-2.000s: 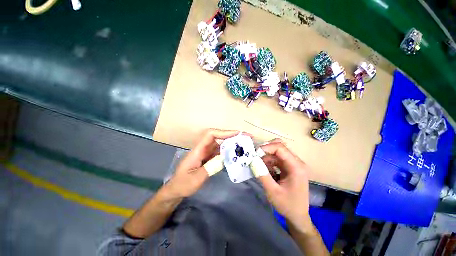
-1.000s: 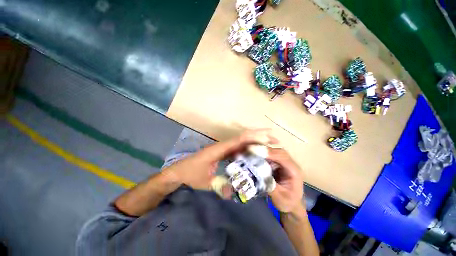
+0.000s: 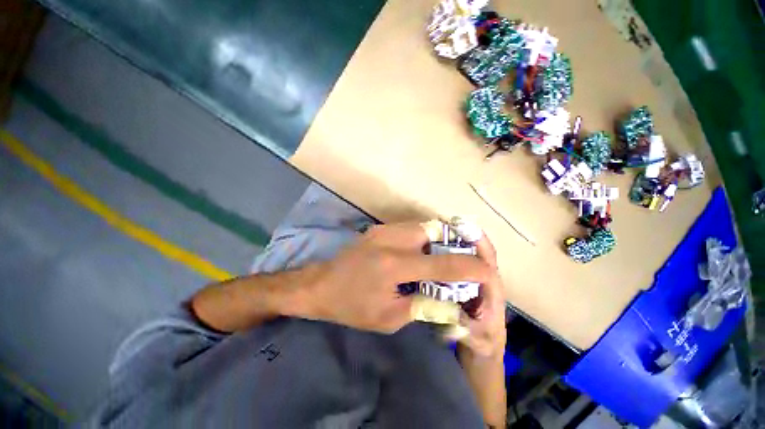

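Observation:
Both hands hold one small white and metallic-looking unit (image 3: 454,291) over the grey-clothed lap, beside the cardboard's near edge. My left hand (image 3: 369,276) lies across it, fingers over its top, a cream finger cot on the thumb. My right hand (image 3: 488,323) holds it from the right and is partly hidden behind it and the left fingers. The fingers hide much of the unit. Several wired subassemblies (image 3: 489,112) of green boards, white plastic parts and coloured wires lie on the tan cardboard (image 3: 403,142).
A thin strip (image 3: 502,215) lies on the cardboard. At right, clear housings (image 3: 720,281) lie on a blue corrugated sheet (image 3: 625,348). The green belt (image 3: 700,100) runs along the upper right. A dark green bench (image 3: 243,67) is at upper left, with floor below it.
The view has shifted, so the cardboard sits further right and up. The unit has been turned from its flat white face to its inner side, and my left fingers now reach across it.

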